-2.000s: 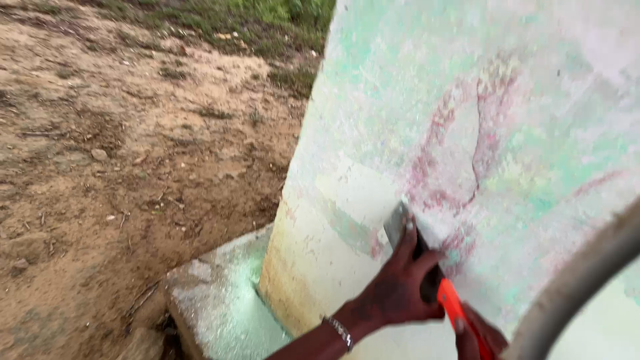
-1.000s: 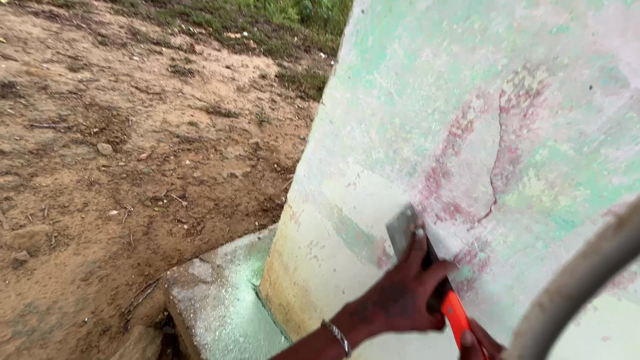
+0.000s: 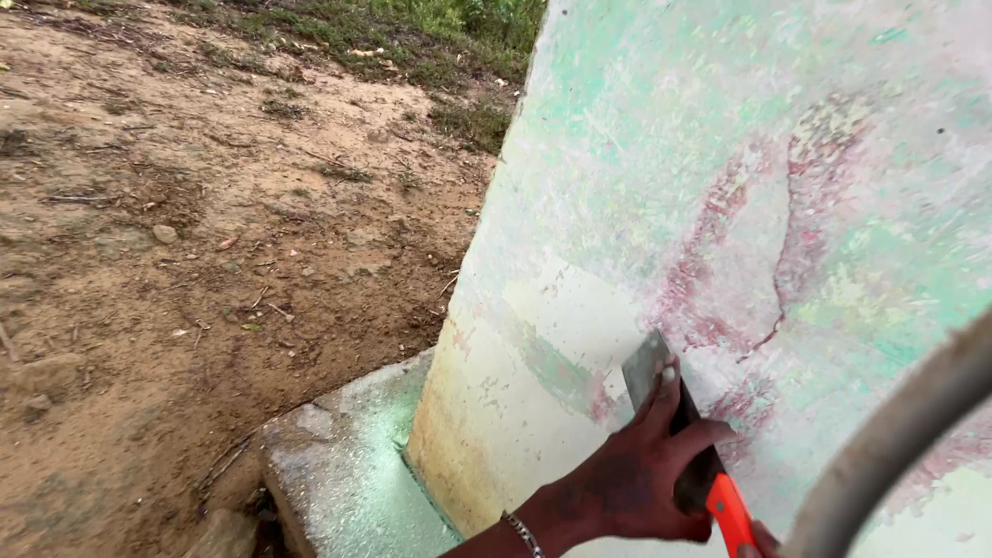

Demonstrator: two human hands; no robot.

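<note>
A flat metal blade with an orange handle (image 3: 728, 511), perhaps a scraper or a machete, lies against the painted wall (image 3: 604, 194). My left hand (image 3: 651, 465), with a chain bracelet on the wrist, presses on the dark blade (image 3: 647, 368) near its squared tip. At the bottom edge, fingers of my right hand (image 3: 759, 539) hold the orange handle; the rest of that hand is hidden. Around the blade the wall shows patches of pale green, white and reddish paint, and a thin crack (image 3: 784, 256) runs above and right of it.
A grey curved bar or tube (image 3: 876, 449) crosses the lower right, close to the camera. Below the wall's left edge juts a concrete ledge (image 3: 341, 473) dusted with pale green flakes. Bare soil (image 3: 232, 256) with twigs and stones spreads left, with grass (image 3: 465, 31) behind.
</note>
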